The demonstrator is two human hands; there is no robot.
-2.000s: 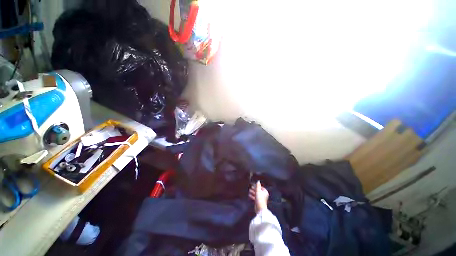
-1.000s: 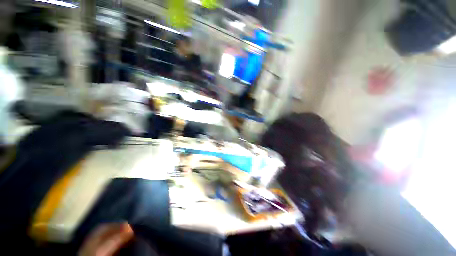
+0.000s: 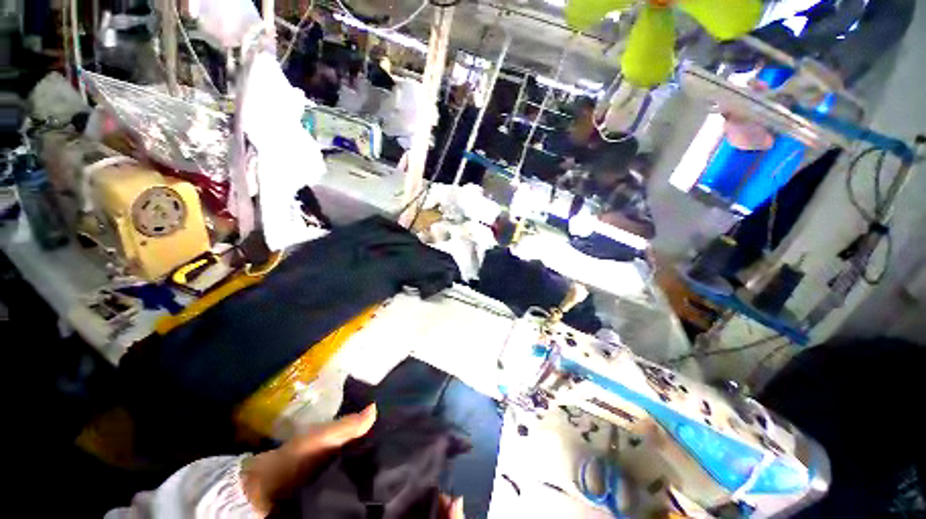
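A dark fabric panel [image 3: 469, 431] lies on the white table at the left end of the sewing machine [image 3: 670, 405], which is white with a light-blue stripe. A crumpled dark piece [image 3: 391, 456] lies over the panel's near part. My left hand [image 3: 310, 451], in a white sleeve, is on this dark piece, thumb extended; its other fingers are hidden by cloth or shadow. Only fingertips of my right hand [image 3: 451, 506] show at the bottom edge beside the cloth; the rest is cut off.
A long dark cloth pile [image 3: 294, 304] lies on a yellow-orange sheet [image 3: 305, 370] at left. Blue-handled scissors [image 3: 601, 485] lie beside the machine head. A yellowish machine [image 3: 157, 218] stands far left. A green fan [image 3: 650, 35] hangs above. People are at stations behind.
The view has swung from the dark cloth heap by the wall back to the sewing table. The one hand seen reaching into that heap is gone; both hands are now at the cloth near the machine.
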